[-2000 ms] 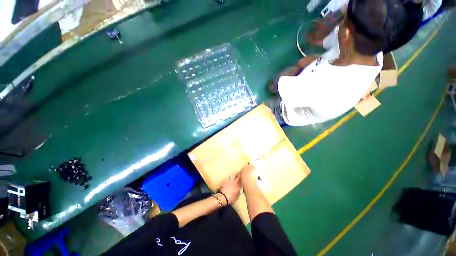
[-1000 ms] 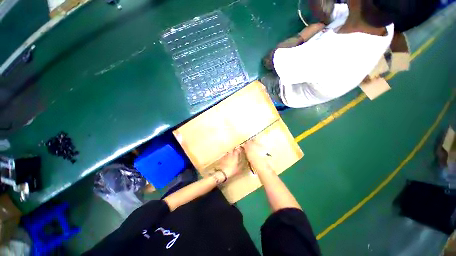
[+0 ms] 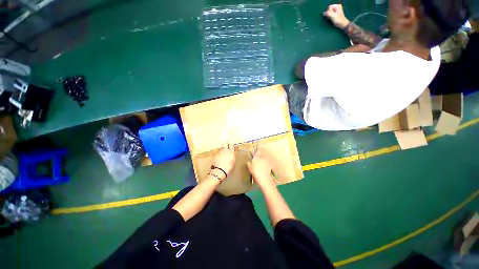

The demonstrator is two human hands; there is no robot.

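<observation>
A brown cardboard carton stands against the near edge of the green bench, its top flaps meeting at a seam across the middle. My left hand rests at the seam, fingers pointing away from me. My right hand is just right of it, with its fingertips bent at the seam. The near flap between my hands looks darker. Whether my fingers grip the flap edge or hold something small is too blurred to tell.
A clear blister tray and a pile of black parts lie on the bench. A blue stool and plastic bag are left. A person in white sits right; open cartons lie behind.
The view has turned, so the carton now lies nearly square to me. My hands remain at the seam, a little farther apart. The seated person's hand now shows raised over the bench.
</observation>
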